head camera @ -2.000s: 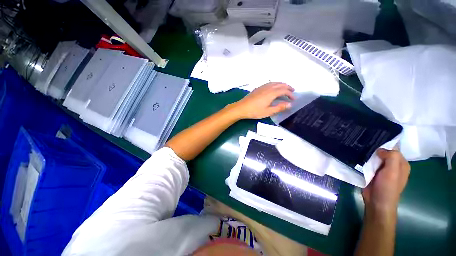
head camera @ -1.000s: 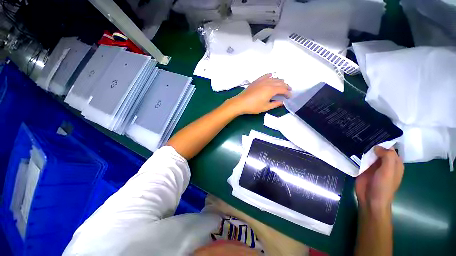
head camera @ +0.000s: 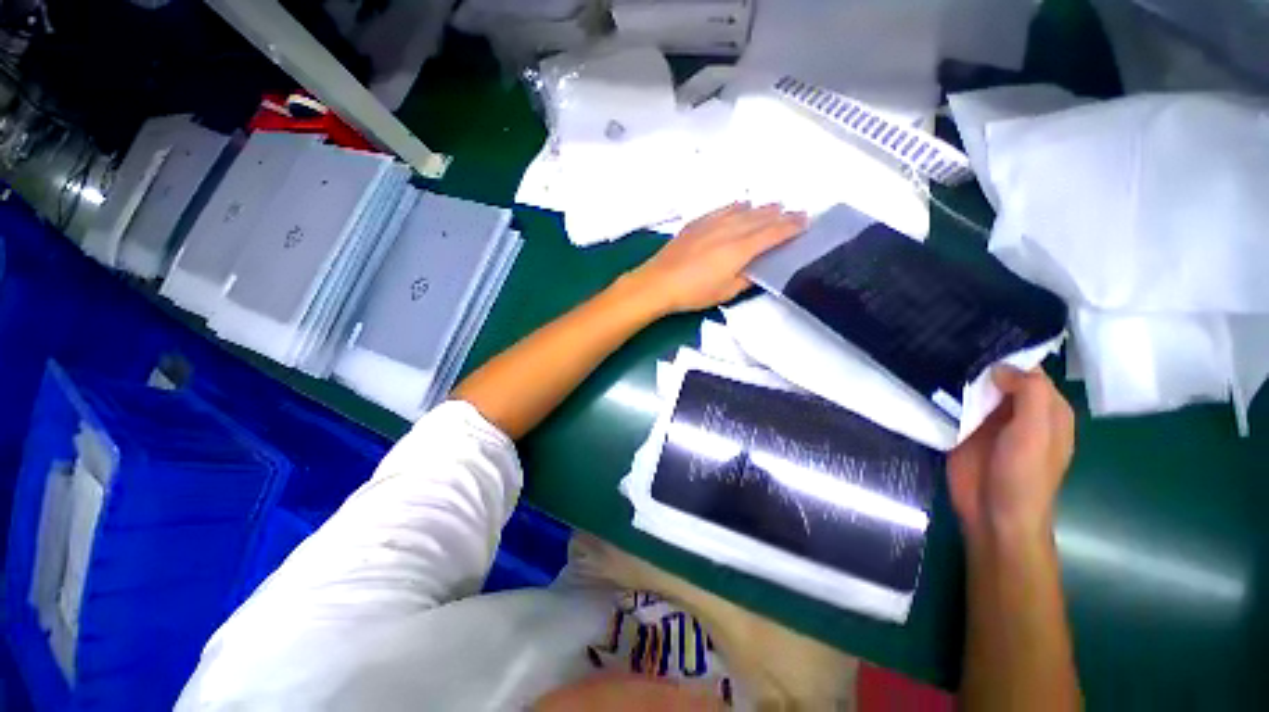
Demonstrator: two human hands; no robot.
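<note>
A black printed panel (head camera: pixel 919 309) with a grey strip at its left end lies tilted over white sheets. My right hand (head camera: pixel 1013 448) grips its near right corner together with a folded white sheet (head camera: pixel 983 401). My left hand (head camera: pixel 724 256) lies with fingers spread at the panel's far left corner; whether it grips or only rests there is unclear. A second glossy black panel (head camera: pixel 793 480), reflecting ceiling lights, lies on a small pile of white sheets nearer to me.
Grey-faced pieces (head camera: pixel 309 237) stand stacked at left, beside a metal bar (head camera: pixel 334 86). A label strip (head camera: pixel 870 128) and bright white sheets (head camera: pixel 626 160) lie at the far side. More white sheets (head camera: pixel 1141 209) lie at right. Blue crates (head camera: pixel 153 515) are below left.
The held panel has turned slightly and shows more of its grey end strip. My right hand appears further left. The whole view has also shifted slightly.
</note>
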